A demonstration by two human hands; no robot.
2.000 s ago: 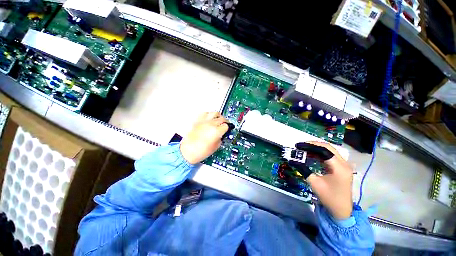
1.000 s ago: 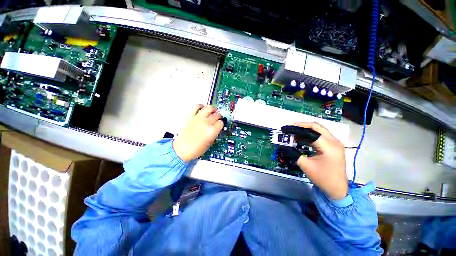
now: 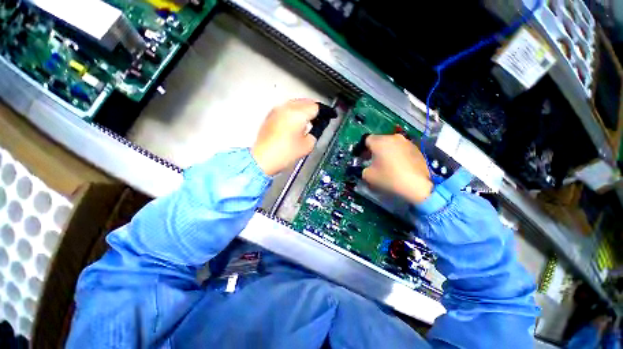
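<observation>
The green circuit board (image 3: 341, 198) lies tilted in view on the line in front of me, crowded with small parts. My left hand (image 3: 288, 136) is at its left edge, fingers bent together, with black coverings on the fingertips. My right hand (image 3: 396, 167) is over the middle of the board, its black-tipped thumb and finger slightly apart. It is blurred and covers much of the white heat sink. I cannot tell whether either hand holds a small part. A dark part with pale edges (image 3: 404, 253) sits near the board's front right corner.
Another green board (image 3: 41, 41) with a white heat sink lies at the upper left. The conveyor rail (image 3: 328, 255) runs along the near side. A carton with a white round-holed insert (image 3: 24, 225) stands at lower left. A blue coiled cord (image 3: 471, 51) crosses above my right arm to shelf bins.
My left hand has moved up the board's left edge. My right hand has moved left and up from the front right area, where it held a pale-and-black part. The view has rotated.
</observation>
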